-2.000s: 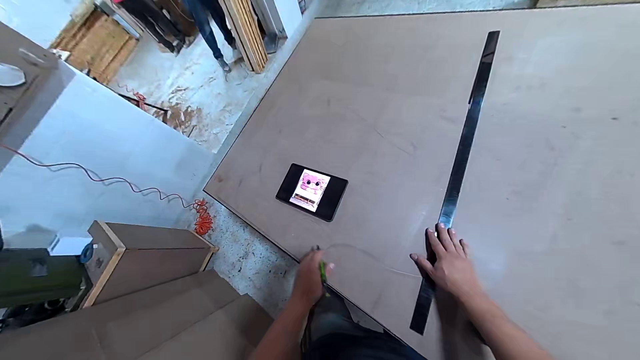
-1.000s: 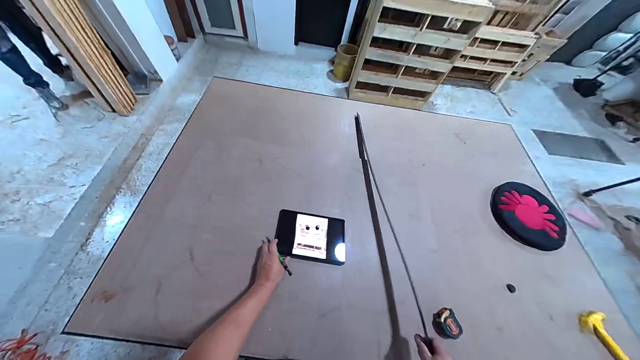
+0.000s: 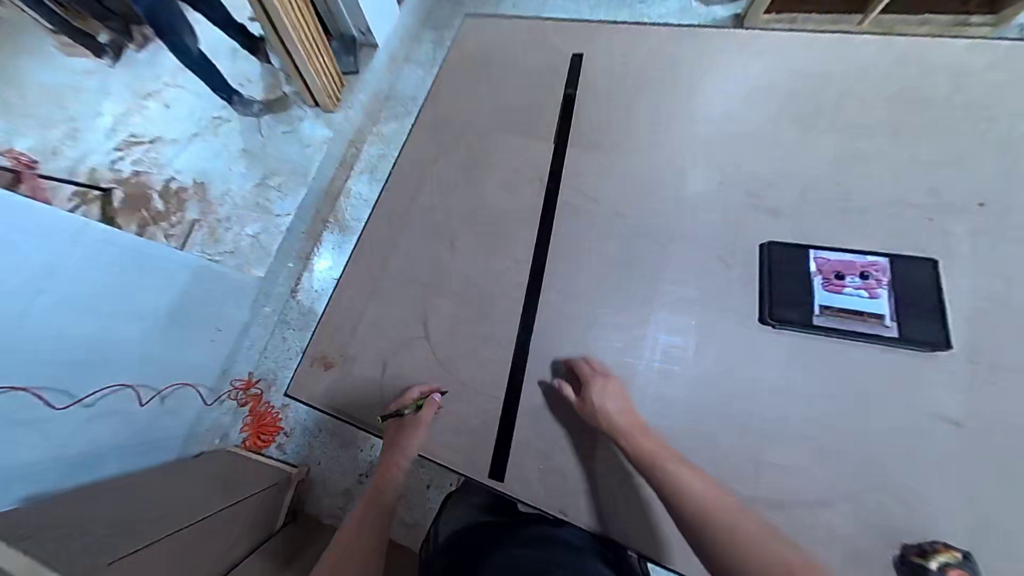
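Observation:
My left hand (image 3: 414, 410) holds a green and black marker (image 3: 412, 408) above the near left corner of a large brown board (image 3: 680, 144). A long black metal straightedge (image 3: 536, 272) lies across the board, between my two hands. Just right of its near part is my right hand (image 3: 592, 392), fingers curled, with nothing seen in it; its fingertips are partly hidden. A black tablet (image 3: 918, 304) lies farther right, with a pink cat picture on its screen. Part of a tape measure (image 3: 934, 558) shows at the bottom right.
An orange coiled hose (image 3: 262, 424) lies on the floor beyond the board's left corner. Brown panels (image 3: 176, 504) stand at the lower left. Timber strips (image 3: 300, 56) lean at the top left, near a person's legs (image 3: 192, 48). A wooden frame (image 3: 880, 18) is at the top right.
The view has swung widely. The straightedge, right of the tablet before, now lies left of it. My right hand, at the straightedge's near end one second ago, is now apart from it.

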